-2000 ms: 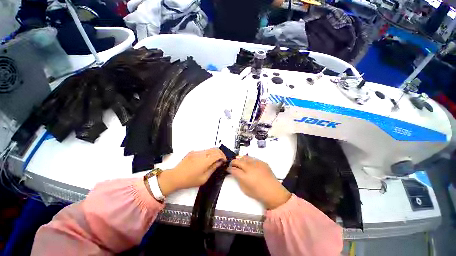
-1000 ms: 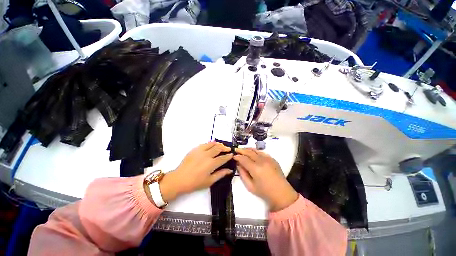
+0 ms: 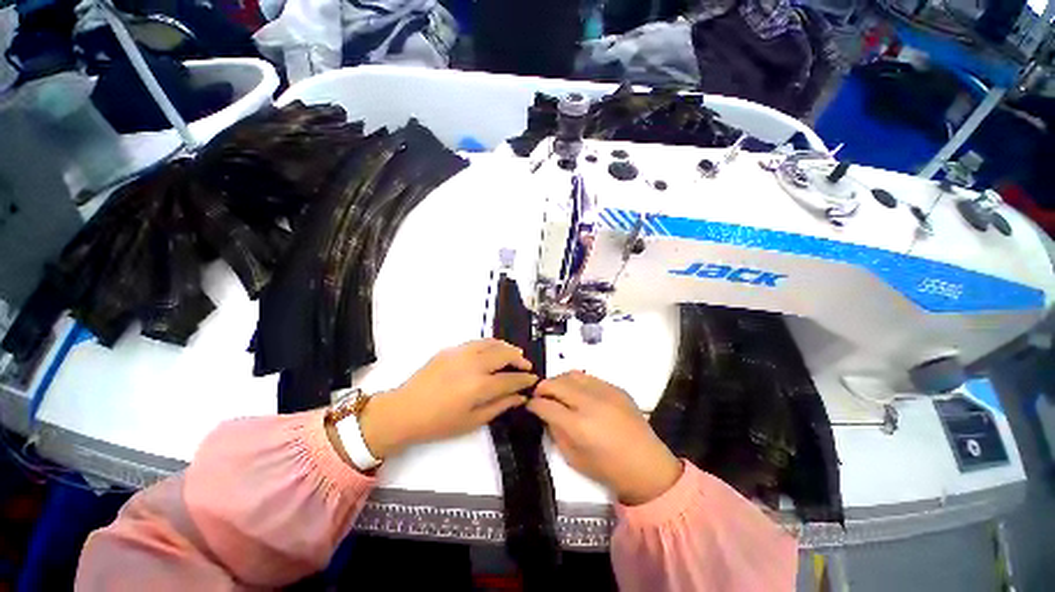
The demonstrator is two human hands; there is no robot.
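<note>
A dark strip with faint gold check, the cut piece (image 3: pixel 524 474), runs from beside the presser foot (image 3: pixel 553 317) down over the table's front edge. My left hand (image 3: pixel 469 391) holds its left side below the needle area, fingertips pressed on the cloth. My right hand (image 3: pixel 602 430) pinches its right edge, fingertips almost touching the left ones. The strip's upper end lies on the needle plate, left of and under the foot. The needle tip is too small to tell.
The white JACK machine head (image 3: pixel 740 260) spans the right. A fanned stack (image 3: pixel 740 405) lies under its arm. A neat pile (image 3: pixel 336 254) and a ruffled bundle (image 3: pixel 174 231) lie left. A white tub (image 3: pixel 405 87) stands behind. A control panel (image 3: pixel 972 434) sits far right.
The strip has advanced past the needle area, its upper end now showing on the plate. Both hands have moved slightly down relative to the foot and still hold the strip.
</note>
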